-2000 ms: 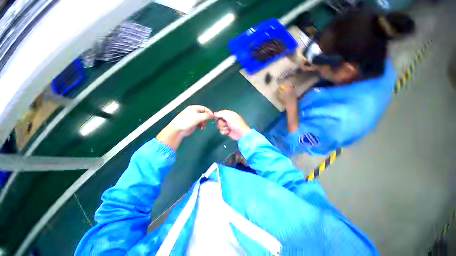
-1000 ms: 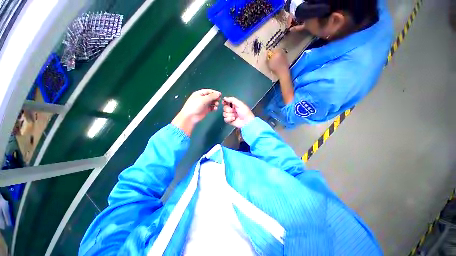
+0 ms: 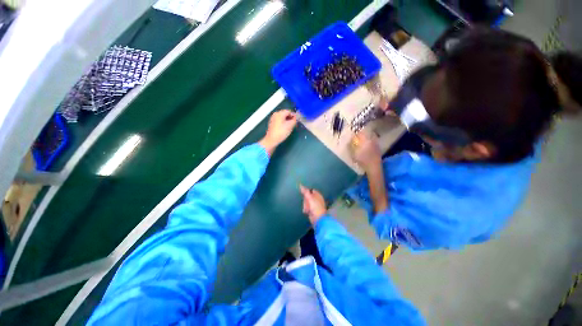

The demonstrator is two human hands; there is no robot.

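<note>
My left hand (image 3: 279, 129) reaches forward to the conveyor's pale edging, its fingertips together beside the near corner of a blue tray (image 3: 288, 71). My right hand (image 3: 313, 204) is nearer my body, over the green bench top (image 3: 281, 184), with a finger or something thin pointing out. The hands are apart. Whether either holds a small part is too small and blurred to tell. The tray holds a heap of small dark parts (image 3: 336, 77) with coppery glints.
A person in a blue smock (image 3: 447, 197) works at the right over a cardboard mat (image 3: 328, 135) with dark parts on it. The green conveyor (image 3: 185, 102) runs along the left. Beyond it are silvery racked pieces (image 3: 115, 76) and another blue tray (image 3: 50, 145). A pale bar (image 3: 64, 279) crosses at lower left.
My hands were close together and have separated. My left hand has moved forward towards the blue tray, and my right hand has moved back towards my body. The camera view has shifted.
</note>
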